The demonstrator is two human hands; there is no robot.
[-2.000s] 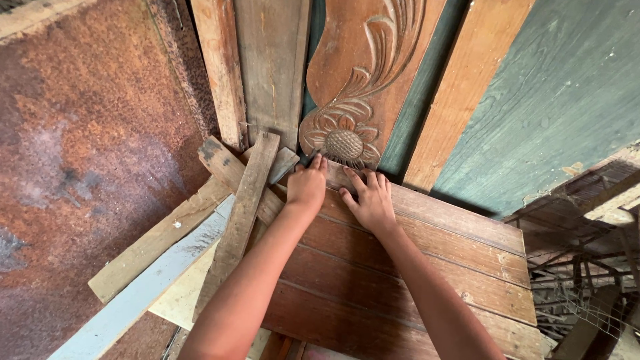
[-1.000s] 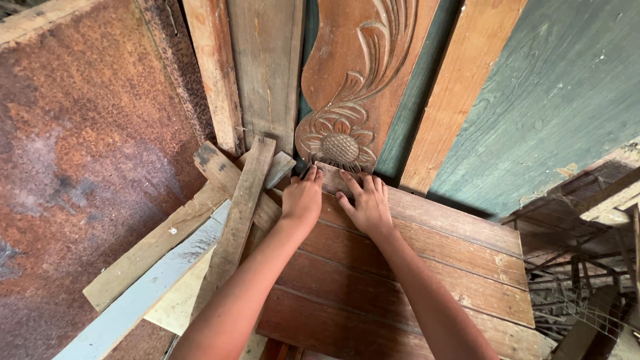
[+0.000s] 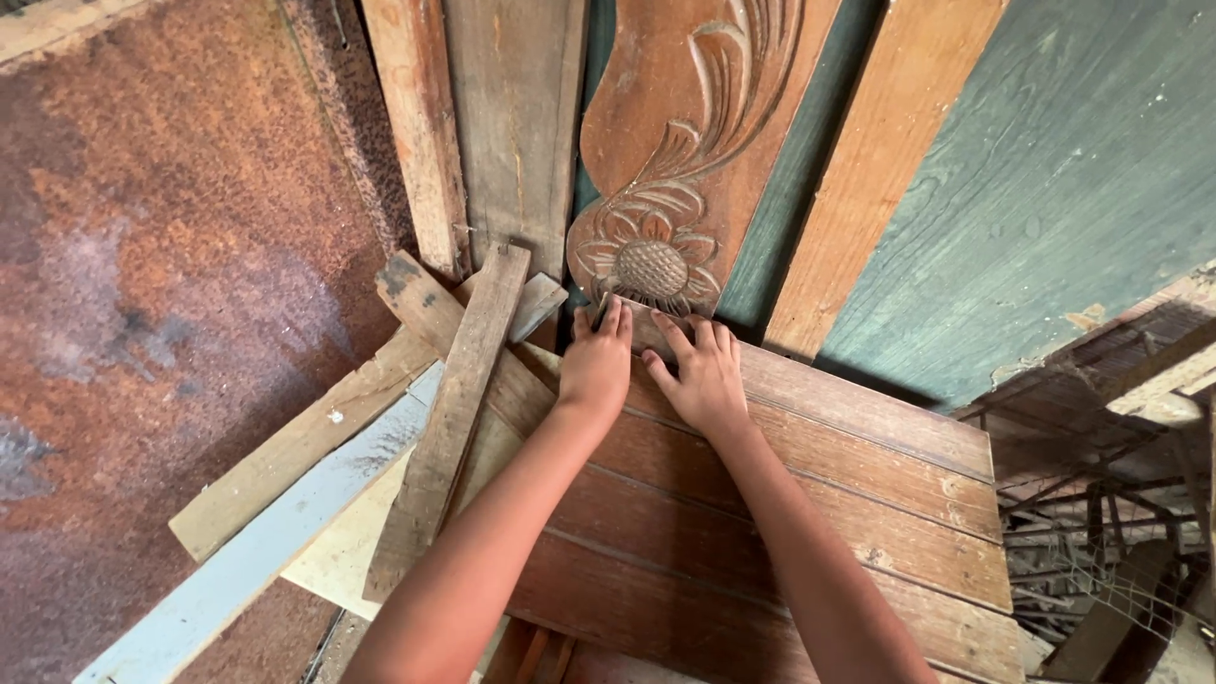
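Note:
My left hand (image 3: 597, 366) rests at the upper left corner of a slatted wooden panel (image 3: 883, 437), its fingertips on the panel's far edge. Close beside it on the right, my right hand (image 3: 698, 375) lies on the same top slat with its fingers spread. Whether the fingers curl behind the edge is hidden. Just beyond the fingertips stands a carved wooden board (image 3: 722, 142) with a sunflower relief (image 3: 652, 269), upright against green boards (image 3: 1026, 190).
Left of the panel, loose wooden battens (image 3: 456, 418) and a white-painted strip (image 3: 256, 560) lie crossed. A rusty metal sheet (image 3: 171, 285) stands at the far left. Upright planks (image 3: 883, 171) lean behind. Wire mesh and sticks (image 3: 1102, 560) lie at the lower right.

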